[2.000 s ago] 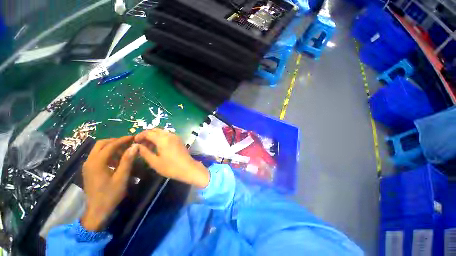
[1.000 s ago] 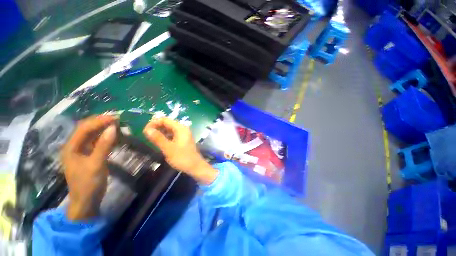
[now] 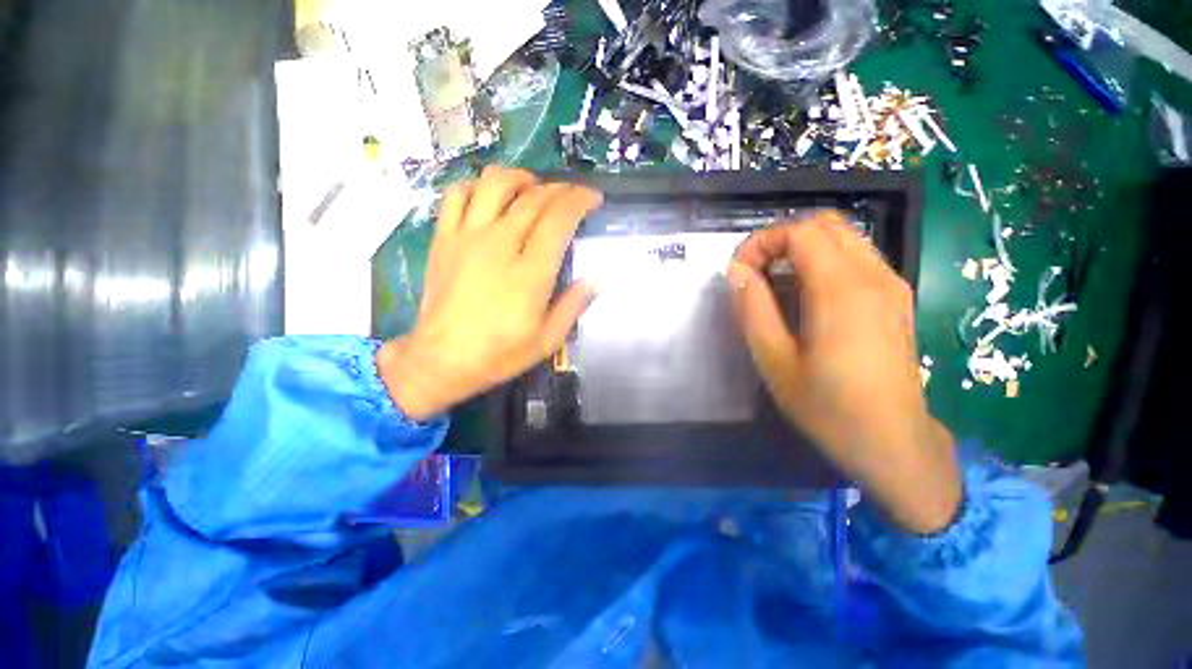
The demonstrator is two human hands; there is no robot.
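An open tablet in a black frame (image 3: 628,457) lies in front of me at the bench edge. Its large silver-grey battery pack (image 3: 667,340) shows in the middle. My left hand (image 3: 497,281) is over the frame's upper left, fingers spread, the fingertips at its top left part; nothing shows in it. My right hand (image 3: 837,340) is above the right part of the tablet, with thumb and index fingertips close together by the battery's upper right corner. I cannot tell if a tiny part is between them.
Beyond the frame lie black-and-white parts (image 3: 654,98), orange-and-white parts (image 3: 895,120) and clear plastic (image 3: 791,33). White strips (image 3: 1000,320) lie right. A circuit board (image 3: 447,98) rests on white paper (image 3: 320,196). A blue tool (image 3: 1088,76) is far right. Clear plastic sheeting (image 3: 131,248) stands left.
The view has swung left and now faces the tablet squarely. The hands, together two seconds ago, are apart; the left is flatter over the frame's left side, the right over its right part.
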